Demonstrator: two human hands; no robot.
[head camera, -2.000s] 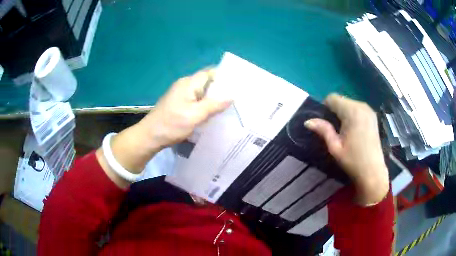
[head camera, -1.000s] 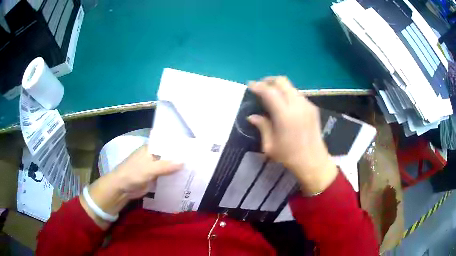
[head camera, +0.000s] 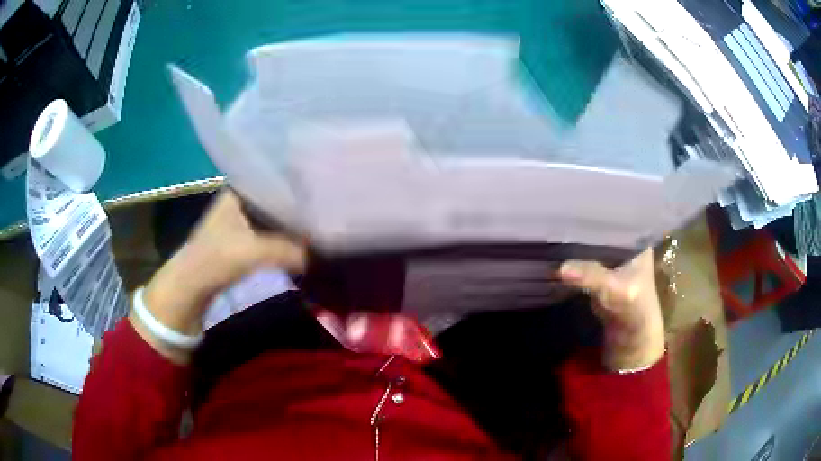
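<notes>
A folding carton (head camera: 468, 203) is held up in front of me, blurred by motion. It is opened out, with its grey-white inside and raised flaps showing and a dark printed panel at its lower side. My left hand (head camera: 236, 248) grips its left lower corner, the fingers partly hidden by the card. My right hand (head camera: 617, 293) holds its right lower corner with the thumb on the dark printed panel; the other fingers are mostly hidden.
A label roll (head camera: 68, 149) stands at the bench's left edge, its label strip (head camera: 76, 248) hanging down. Black and white finished cartons (head camera: 67, 67) stand at upper left. A stack of flat cartons (head camera: 711, 85) lies at right, above a red stool (head camera: 761, 270). Cardboard boxes are below the bench.
The carton has gone from nearly flat, printed side up, to opened out with its inside showing. It is raised over the bench edge. My hands have moved apart to its two lower corners.
</notes>
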